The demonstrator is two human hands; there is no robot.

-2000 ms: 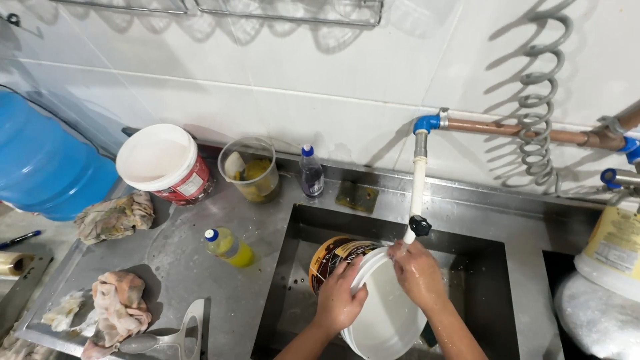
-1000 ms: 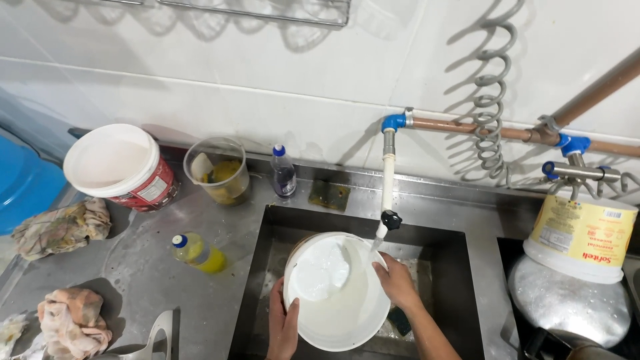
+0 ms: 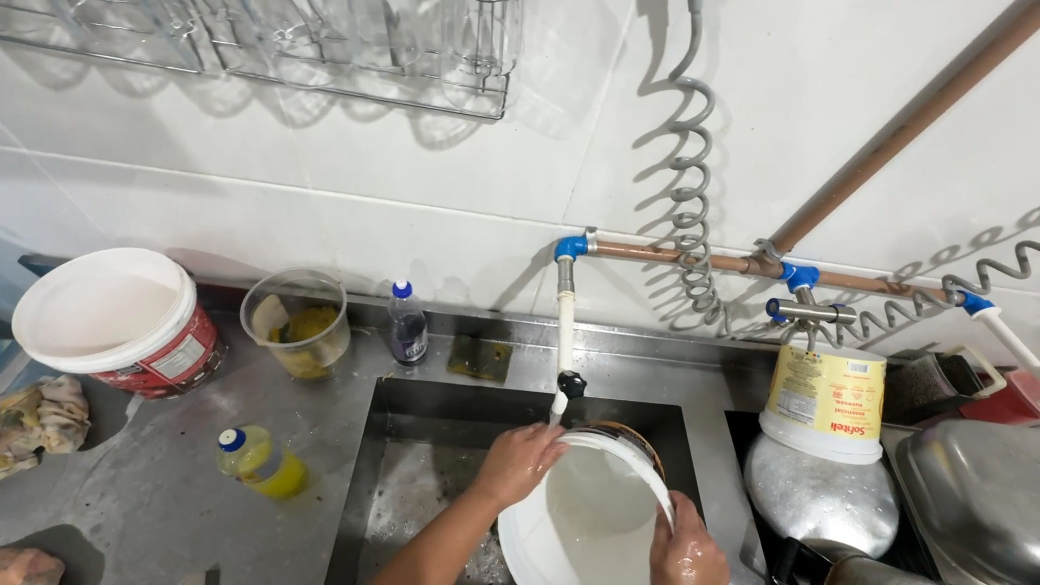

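A white plastic bucket [image 3: 597, 504] is tilted in the steel sink [image 3: 406, 487], with cloudy water inside. My left hand [image 3: 524, 463] is at the bucket's upper rim, just under the white tap spout [image 3: 560, 406]; whether its fingers grip the rim is hard to tell. My right hand [image 3: 687, 544] grips the rim on the right side. Both hands look wet. The black tap knob [image 3: 572, 384] sits right above my left hand. Part of the bucket's dark printed outside shows behind its rim.
Left of the sink stand a yellow soap bottle [image 3: 264, 463], a red-and-white bucket [image 3: 122, 317], a clear tub with sponges [image 3: 301, 325] and crumpled cloths [image 3: 45, 422]. A dark bottle [image 3: 407, 325] and a scouring pad [image 3: 480, 359] lie behind. A yellow-labelled bucket [image 3: 825, 402] rests on a metal pot [image 3: 821, 496] at right.
The bucket has gone from facing upward to tilted, with its printed side showing behind the rim. My left hand has moved from the bucket's left side to its top rim near the spout.
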